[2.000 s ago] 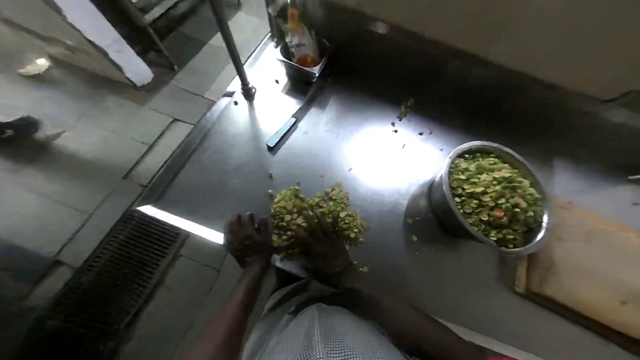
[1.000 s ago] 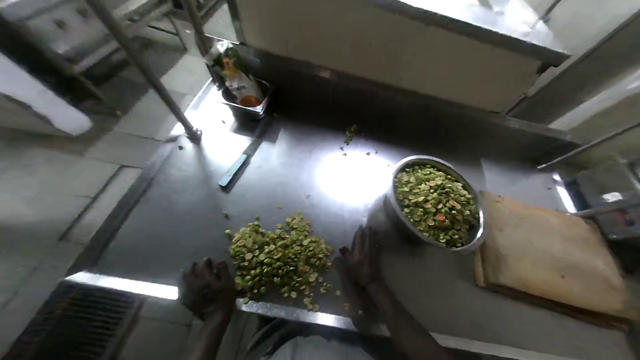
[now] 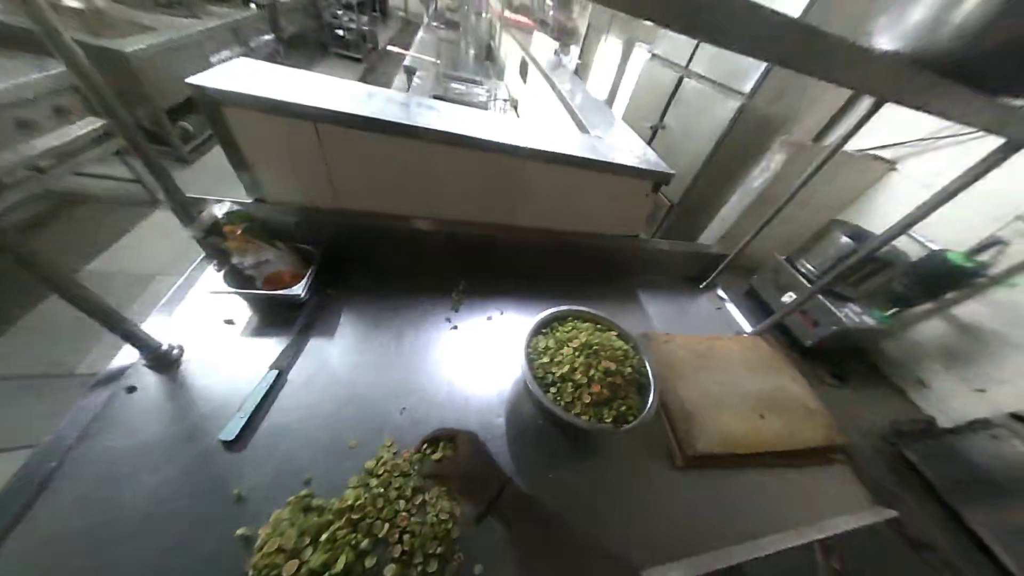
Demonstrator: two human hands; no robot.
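Note:
A loose pile of sliced green vegetable pieces [image 3: 368, 512] lies on the steel counter at the bottom of the view. Against the pile's upper right side rests my right hand [image 3: 464, 468], blurred and curved, with some slices at its fingers; whether it grips any cannot be told. My left hand is out of view. Up and to the right of that hand stands a round steel bowl [image 3: 531, 376] filled with similar slices, a few of them reddish. A knife with a light blue handle [image 3: 250, 406] lies left of the bowl, its dark blade pointing away.
A worn cutting board [image 3: 744, 396] lies right of the bowl. At the back left, a steel container [image 3: 276, 294] holds a plastic bag and something orange. A metal post [image 3: 120, 320] meets the counter's left side. Small scraps [image 3: 458, 298] lie near the back edge.
The view has tilted up and shows more of the room. My left hand, beside the pile earlier, is out of view. My right hand, apart from the pile one second ago, is against it.

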